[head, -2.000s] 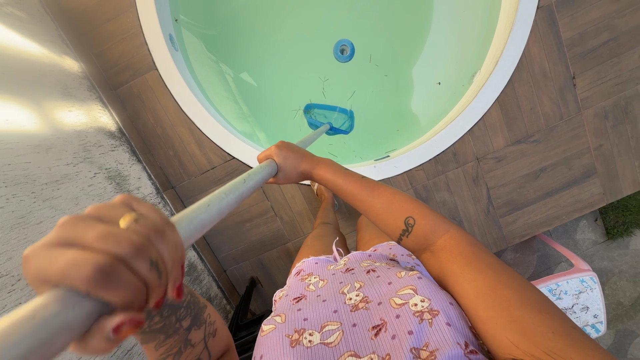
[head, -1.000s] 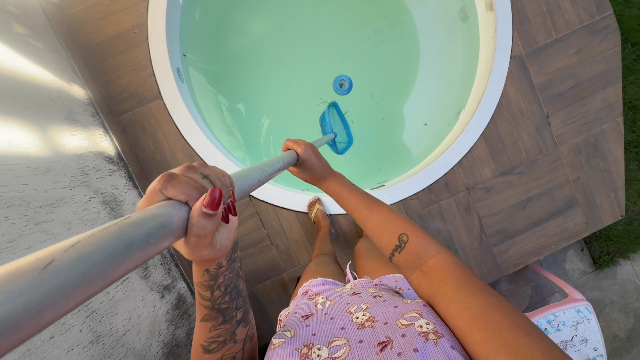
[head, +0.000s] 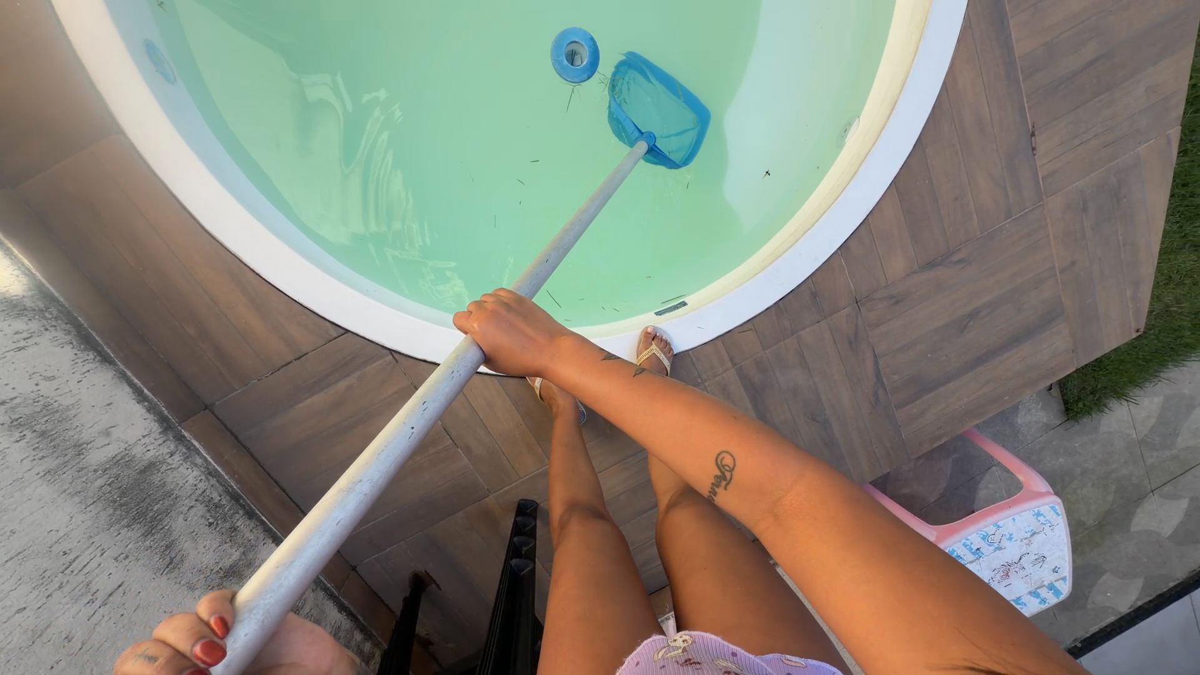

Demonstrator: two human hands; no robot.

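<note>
A long whitish pole [head: 375,483] runs from the lower left up to a blue leaf skimmer net [head: 661,111], which is in the greenish water of a round pool [head: 450,169]. Closed around the pole near the pool's white rim is my right hand [head: 511,330]. My left hand [head: 234,642], with red nails, grips the pole's near part at the bottom left and is partly cut off by the frame. A blue ring-shaped object [head: 575,54] lies just left of the net. Small dark debris is scattered in the water.
My sandalled feet [head: 653,352] are at the pool's white rim [head: 816,253]. Wood-look tiles [head: 966,319] surround it. A weathered grey wall [head: 112,450] stands left, black metal bars [head: 514,591] are below, and a pink and white plastic object [head: 1012,544] sits at lower right, near grass [head: 1162,337].
The net has moved from below the blue ring to its right side. My left hand has moved down toward the bottom left, still holding the pole; my right hand keeps its hold.
</note>
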